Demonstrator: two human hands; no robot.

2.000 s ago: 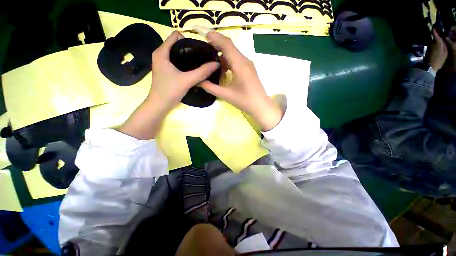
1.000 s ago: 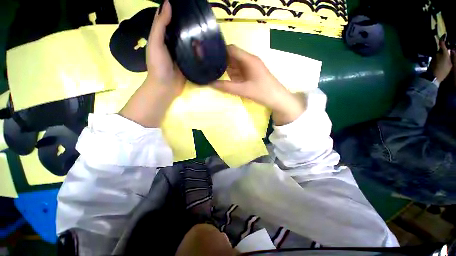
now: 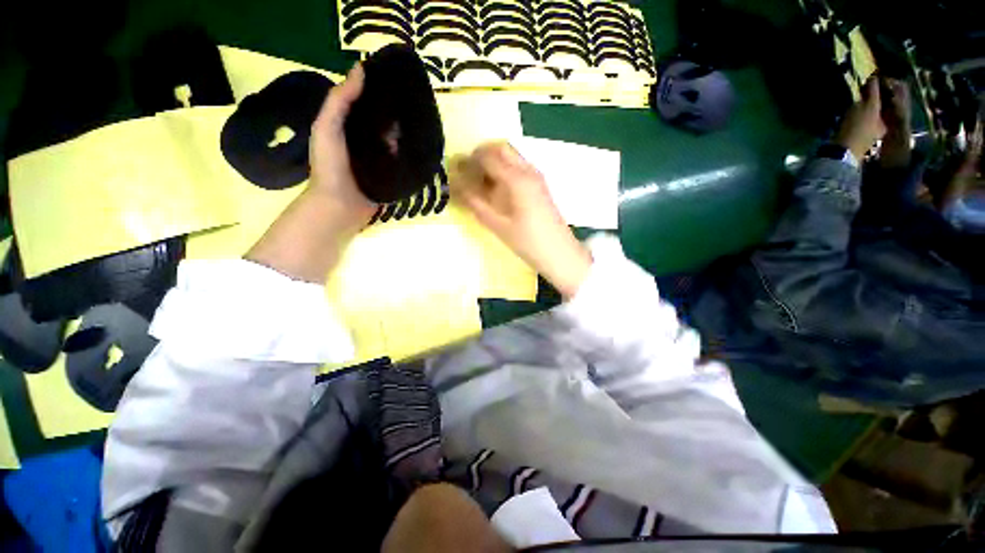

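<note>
My left hand point(image 3: 333, 146) holds a black oval shell point(image 3: 397, 124) upright, its broad dark face showing, with a small cut-out near the middle. Below and beside the shell is a short row of black arcs point(image 3: 416, 203) on yellow paper; the shell hides part of it. My right hand point(image 3: 508, 194) is just right of these arcs, apart from the shell. Its fingers are bent together and blurred, so I cannot tell if they hold anything. A sheet with rows of black arcs point(image 3: 486, 32) lies above my hands.
Yellow backing paper point(image 3: 119, 189) overlaps on the green bench point(image 3: 713, 194). Another black shell point(image 3: 275, 132) lies left of my hand, and more shells point(image 3: 108, 356) lie at lower left. A grey round piece point(image 3: 693, 95) is at upper right. Another person's hands point(image 3: 873, 117) are at far right.
The shell has turned from its shiny banded side to its dark face. My right hand has come away from it. The row of arcs now shows below the shell.
</note>
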